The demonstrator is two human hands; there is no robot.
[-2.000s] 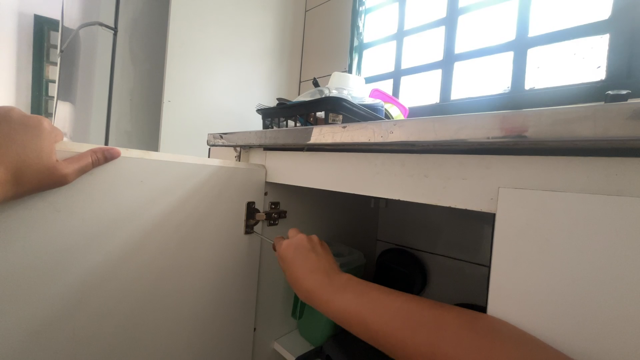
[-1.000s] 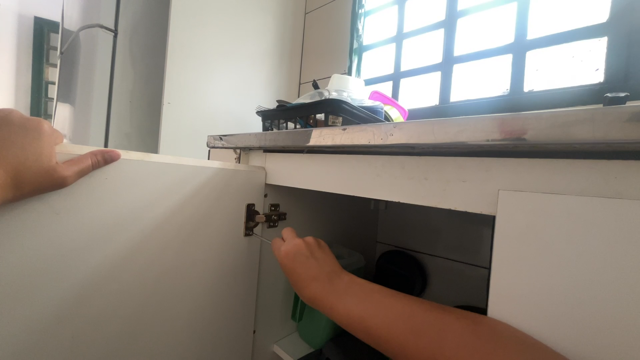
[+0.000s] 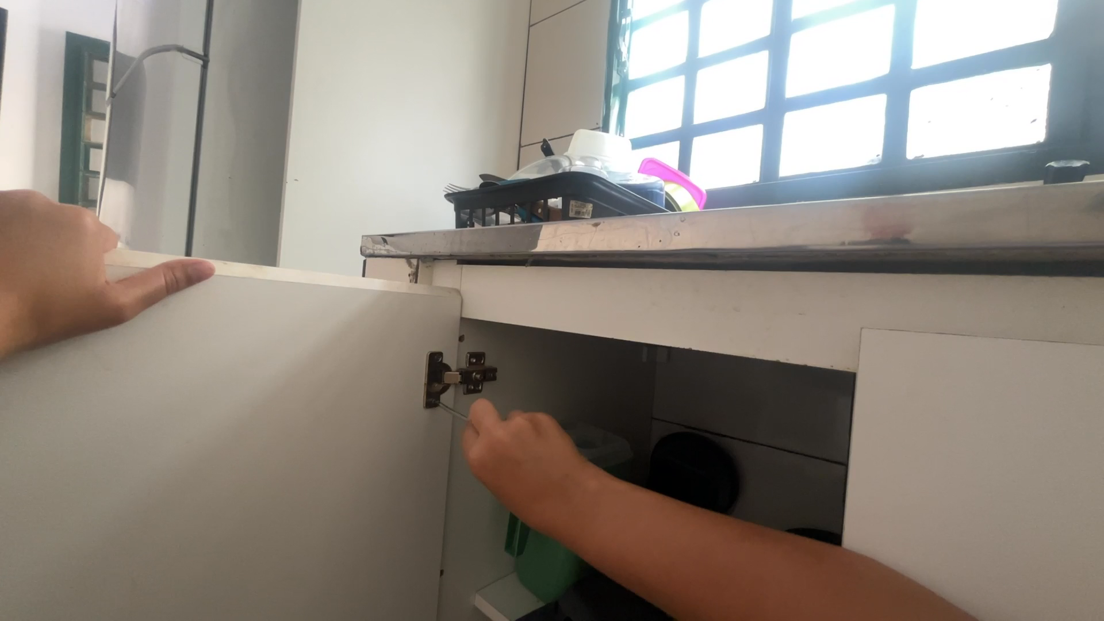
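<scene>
My left hand grips the top edge of a white cabinet door, its thumb lying on the near face. The door stands open on a metal concealed hinge that joins it to the cabinet's side panel. My right hand is closed around a tool whose handle is hidden in the fingers. Only its thin metal shaft shows, probably a screwdriver's. The tip meets the lower part of the hinge plate on the door.
Inside the cabinet are a green plastic container and a dark round object. Above runs a metal-edged countertop bearing a black dish basket with dishes and cutlery. Another white door is at the right, below a barred window.
</scene>
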